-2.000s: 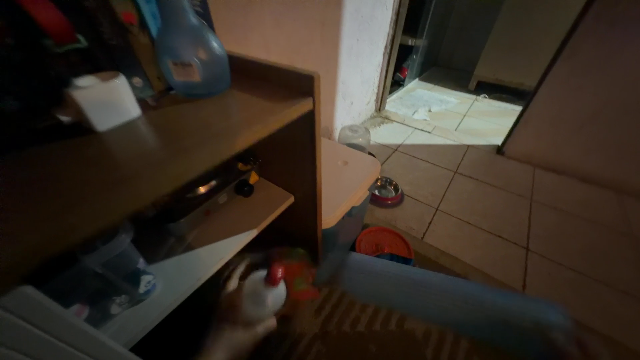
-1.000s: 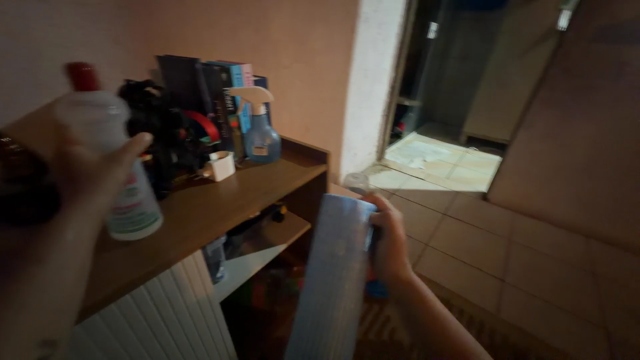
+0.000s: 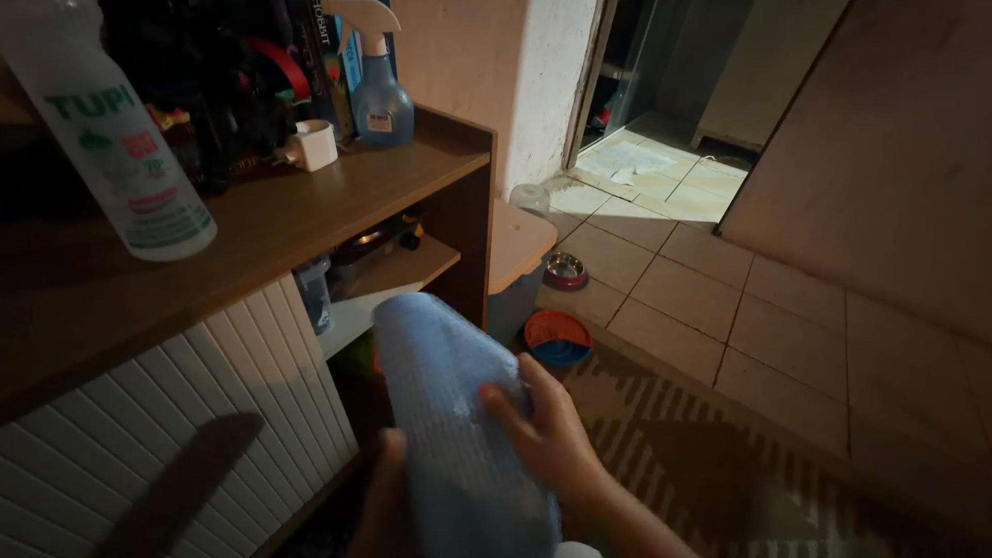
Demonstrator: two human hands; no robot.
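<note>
A long blue ribbed roll, perhaps of cleaning cloth (image 3: 457, 418), is held between both hands in front of the cabinet. My right hand (image 3: 546, 426) grips its right side, thumb on top and fingers at the edge. At its lower left edge is my left hand (image 3: 384, 488), blurred and partly hidden, with the thumb against the roll. On the wooden cabinet top (image 3: 310, 209), at the left, a white plastic bottle (image 3: 124, 155) with green and red print stands, its top out of view. Further back is a blue spray bottle (image 3: 384, 105) with a pale trigger head, beside a white plug adapter (image 3: 312, 146).
Books and dark items crowd the back of the cabinet. Its open shelf (image 3: 418, 271) holds containers. Right of it stand a lidded bin (image 3: 519, 236), a metal pet bowl (image 3: 566, 270) and a red and blue bowl (image 3: 557, 339). A patterned rug (image 3: 697, 465) lies on the tiled floor.
My left hand held the white bottle above the cabinet a second ago; it has let go and is now at the roll. The bottle stands on the cabinet top. My right hand still holds the roll.
</note>
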